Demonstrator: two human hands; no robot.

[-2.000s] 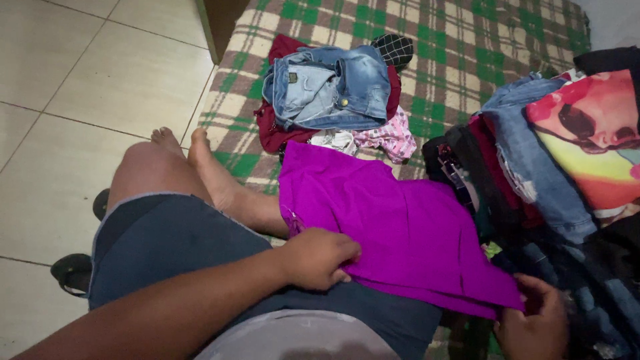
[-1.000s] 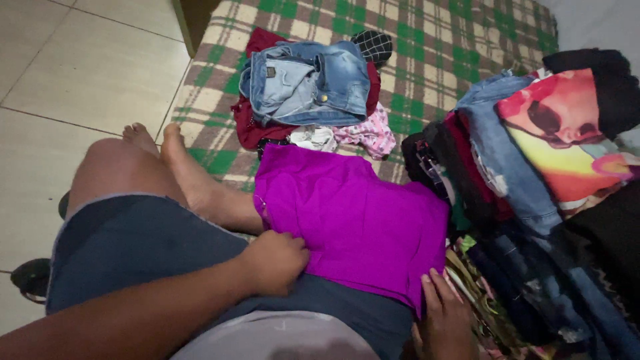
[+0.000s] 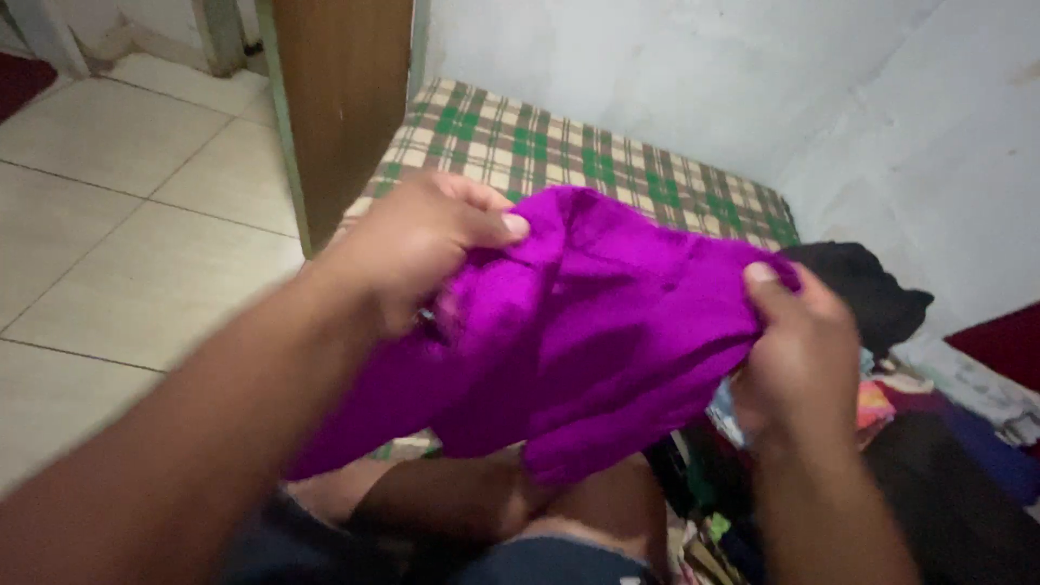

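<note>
A bright purple cloth garment (image 3: 617,325) hangs in folds above my lap, held up by both hands. My left hand (image 3: 439,236) pinches its upper left edge between thumb and fingers. At the upper right edge, my right hand (image 3: 796,333) grips the cloth with the thumb on top. Part of the garment drapes down to the left behind my left forearm. My bent legs (image 3: 455,496) and dark blue shorts (image 3: 536,561) show beneath it.
A plaid-covered mattress (image 3: 528,146) lies ahead against a pale wall (image 3: 634,73). A brown door (image 3: 349,106) stands at its left, beside the tiled floor (image 3: 106,244). Piled clothes, among them a black garment (image 3: 861,292), lie at the right.
The purple garment lay flat across my lap and the mattress; now both hands hold it raised. The view has tilted up toward the wall.
</note>
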